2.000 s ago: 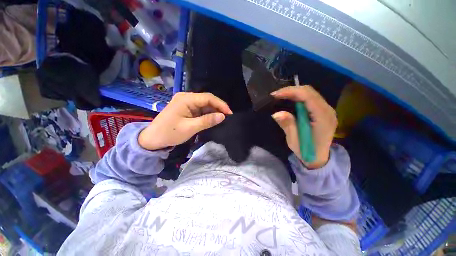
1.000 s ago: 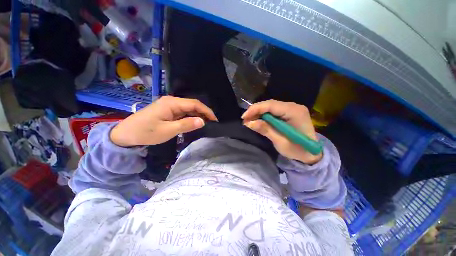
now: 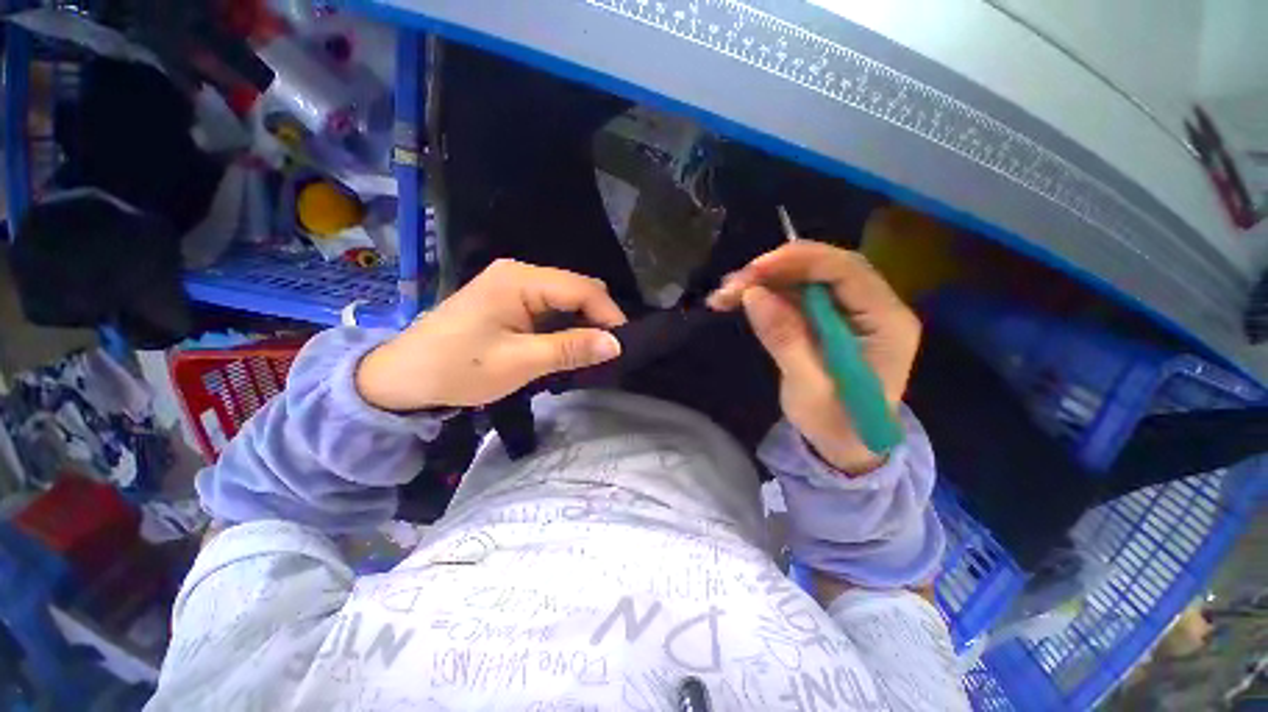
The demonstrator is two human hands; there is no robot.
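A black garment piece is stretched between my hands above my lap; its outline merges with the dark cloth behind. My left hand pinches its left part between thumb and fingers. My right hand holds a green-handled pointed tool in the palm, with its thin metal shaft pointing up and away from the cloth. The thumb and index fingertips of my right hand are together at the cloth's right part. Whether they pinch cloth or thread is too small to tell.
The white machine table's ruler-marked, blue-trimmed edge crosses above my hands. Red-handled snips lie on it at far right. A blue basket of cloth and a red basket stand left; another blue basket is at lower right.
The green tool's shaft was down near the cloth one second ago and now points up. My right hand has turned upward and moved slightly right. My left hand has moved slightly right, still at the cloth.
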